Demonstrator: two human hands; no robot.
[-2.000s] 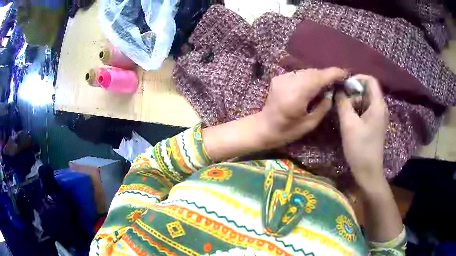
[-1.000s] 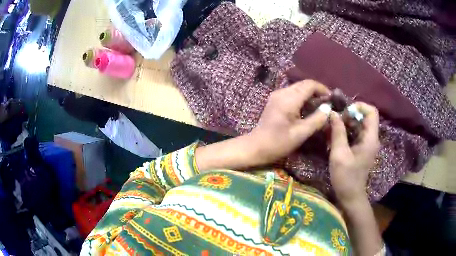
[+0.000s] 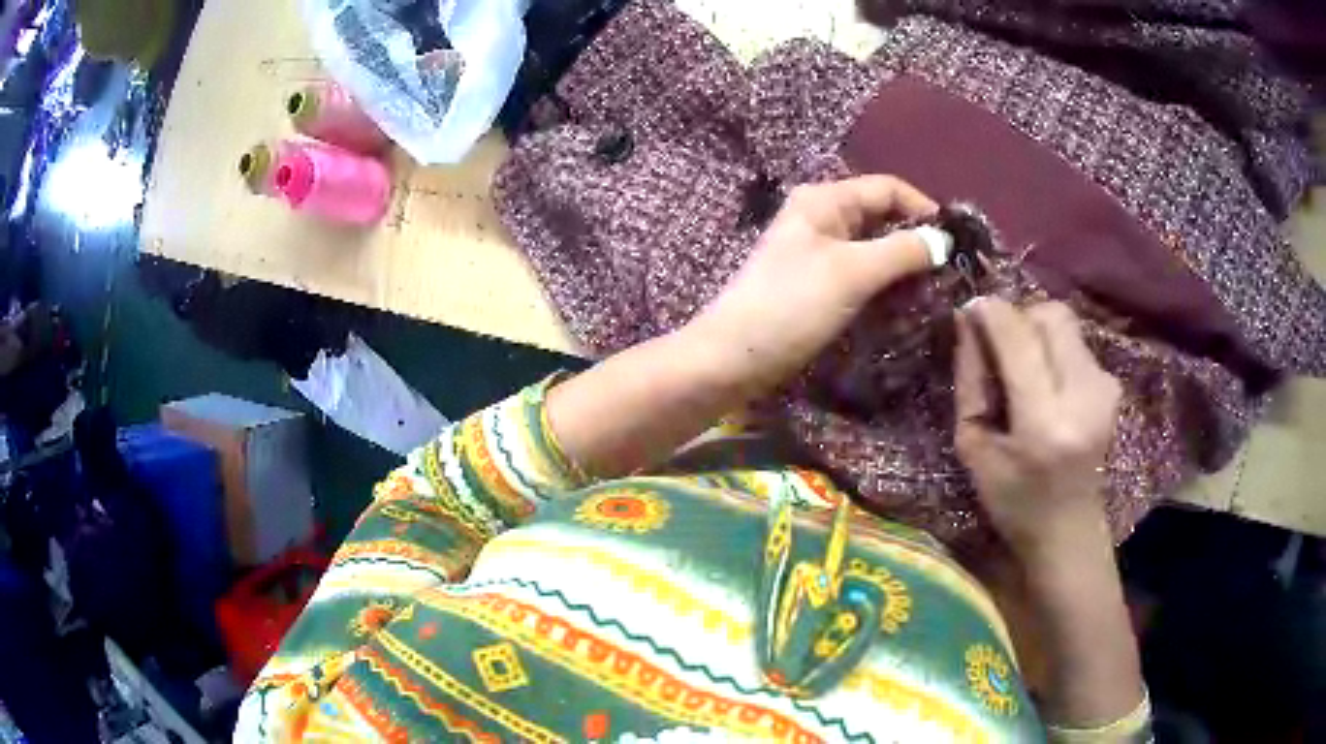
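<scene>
The purple-brown tweed coat [image 3: 655, 218] lies across the table and against my patterned top, with its smooth maroon lining [image 3: 1018, 182] facing up. My left hand [image 3: 814, 284] pinches the coat edge with a small dark button [image 3: 964, 240] at its fingertips; a white cover shows on one finger. My right hand [image 3: 1040, 400] is just below and right of the button, fingers closed together at the fingertips. A needle or thread between them is too small to tell. Another dark button [image 3: 612, 147] sits on the tweed to the left.
A pink thread cone [image 3: 332, 183] and duller cones lie at the table's left, beside a translucent plastic bag [image 3: 422, 73] on a dark heap. Below the pale table's edge [image 3: 480, 284] are white paper, a box [image 3: 240, 465] and a red container [image 3: 269, 603].
My right hand has turned and its fingers have closed below the button. My left hand has shifted slightly up with the coat edge, and the dark button now shows more clearly.
</scene>
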